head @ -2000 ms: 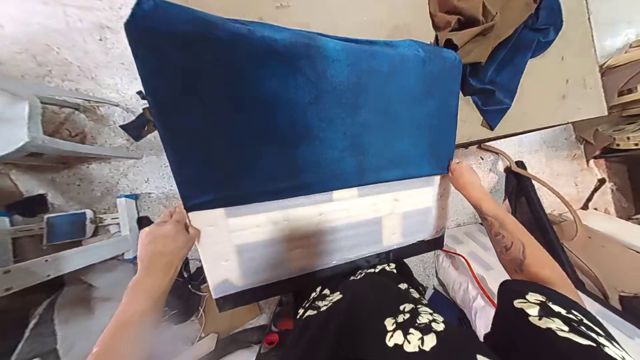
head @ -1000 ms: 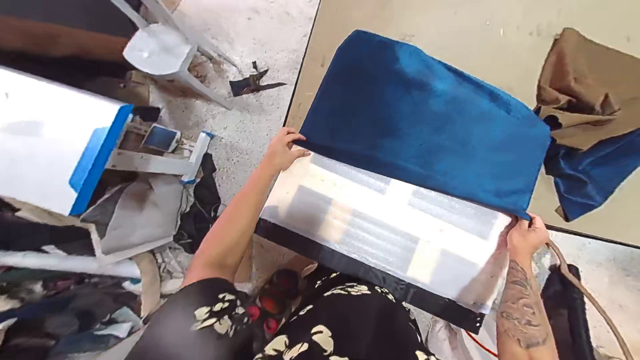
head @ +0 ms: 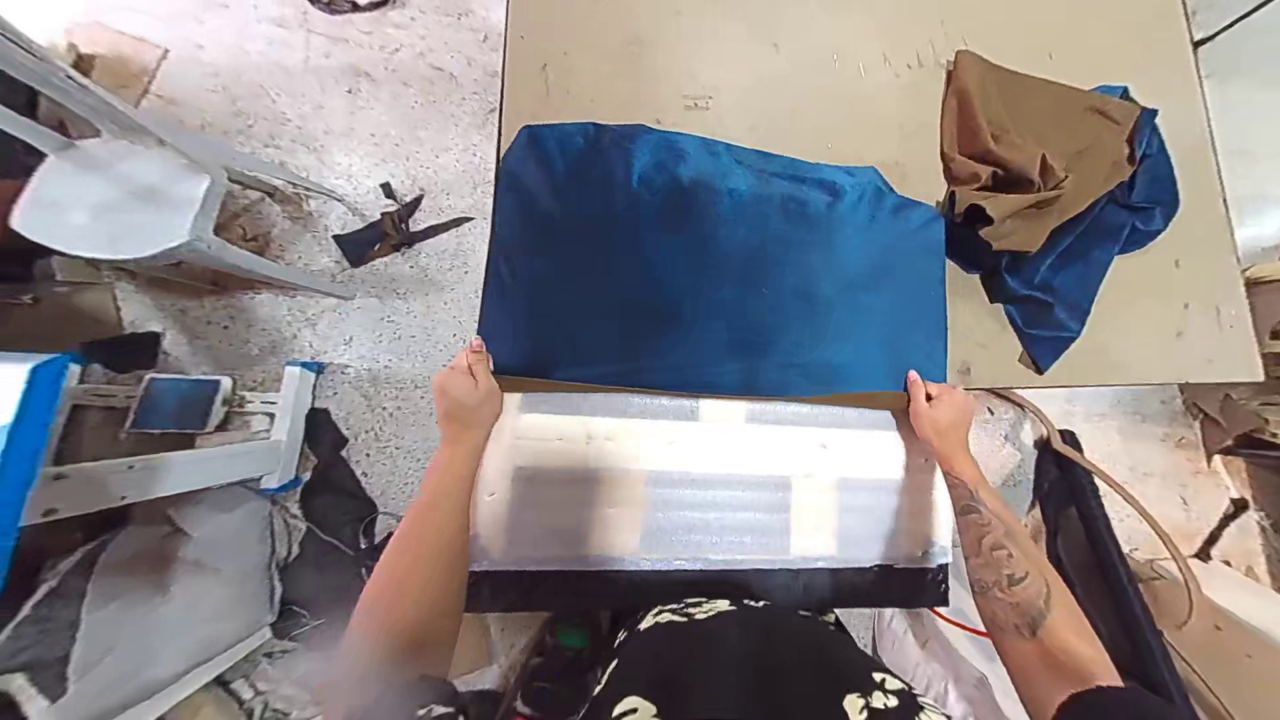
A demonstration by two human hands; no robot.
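Observation:
A blue fabric cover lies over the far part of a flat panel padded with translucent white foam sheet. A strip of its brown underside shows along the near edge. A black band runs along the panel's near edge, against the patterned black clothing. My left hand pinches the cover's near left corner between thumb and fingers. At the near right corner, my right hand grips the cover's edge in the same way. The fingers under the fabric are hidden.
The panel's far part rests over a beige tabletop. Crumpled brown and blue fabric lies on it at the right. A white chair and a white frame stand at the left. A brown hose hangs at the right.
The padded panel and cover have turned from a slant to nearly level in view, with both hands still at the cover's near corners. The view has shifted.

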